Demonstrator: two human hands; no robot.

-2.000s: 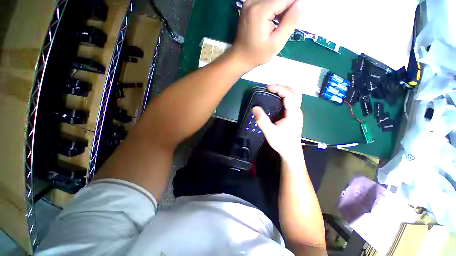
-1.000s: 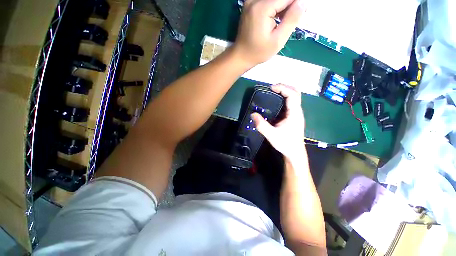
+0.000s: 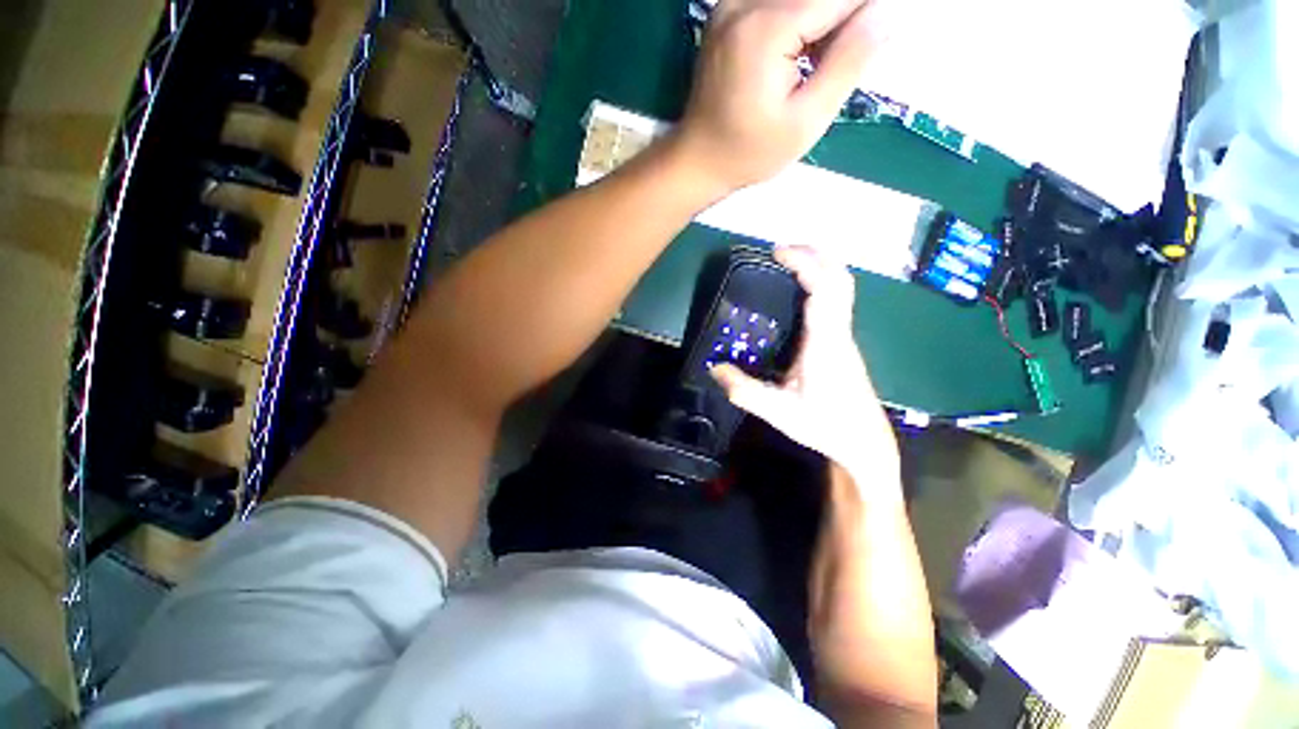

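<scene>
A black smart door lock (image 3: pixel 744 306) is held at the bench edge over the lap, its white keypad digits lit. Its lever handle (image 3: pixel 648 456) sticks out to the left at the lower end. My right hand (image 3: pixel 812 363) grips the lock from the right, fingers around its upper right edge and thumb low on the front, beneath the digits. My left hand (image 3: pixel 776 86) is over the back of the bench; its fingertips are lost in glare and at the top edge, so what it holds cannot be seen.
The green bench (image 3: pixel 926 335) bears a label sheet (image 3: pixel 826 214), a battery pack (image 3: pixel 959 257), small black parts (image 3: pixel 1054 264), circuit boards (image 3: pixel 933 131) and a white sheet (image 3: pixel 1054 71). White bags (image 3: pixel 1211 413) heap at right. Black locks (image 3: pixel 207 313) stand on racks at left.
My right thumb has moved down the front of the lock, off the keypad, and more lit digits show. My left hand has stayed nearly in place.
</scene>
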